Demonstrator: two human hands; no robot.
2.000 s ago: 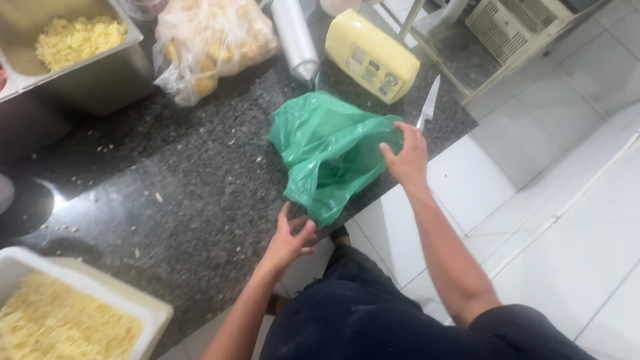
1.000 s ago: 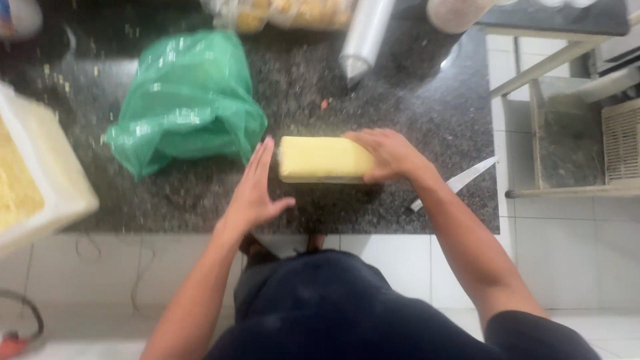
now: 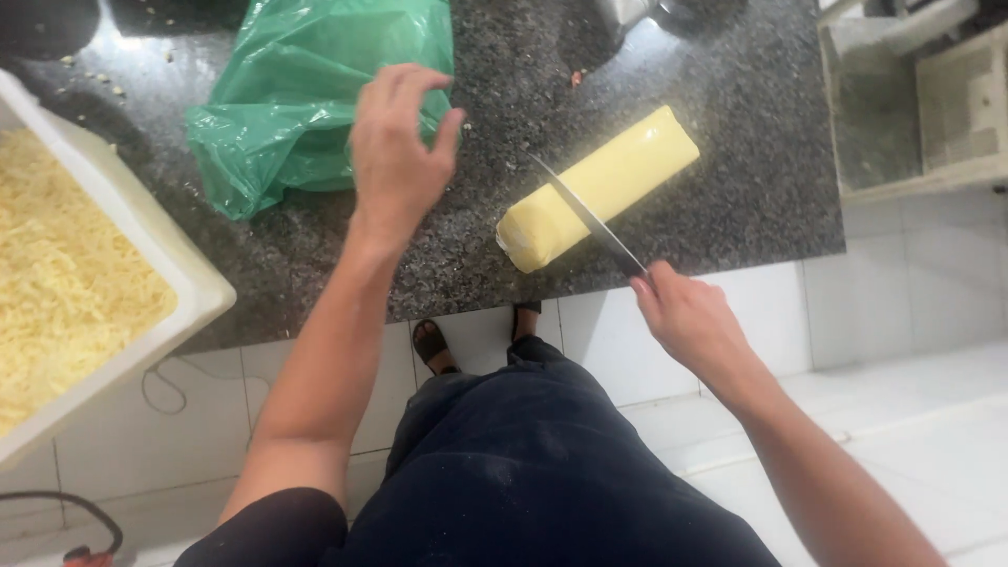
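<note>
A long yellow block [image 3: 622,169], probably cheese in clear wrap, lies slanted on the dark granite worktop. My right hand [image 3: 685,315] is shut on the handle of a knife [image 3: 587,213], whose blade lies across the block nearer its left end. The handle is mostly hidden in my fingers. My left hand [image 3: 405,130] is raised over the right side of a green plastic bag [image 3: 291,110], fingers apart and holding nothing; whether it touches the bag I cannot tell.
A white tub [image 3: 169,272] of shredded cheese [image 3: 71,276] stands at the left edge of the granite worktop [image 3: 756,157]. Crumbs lie behind it. A metal object [image 3: 626,12] is at the top, and a beige crate [image 3: 957,102] is beyond the right edge.
My right hand has let go of the yellow block and taken hold of the knife that lay at the right. The block now lies slanted. My left hand has moved over to the green bag.
</note>
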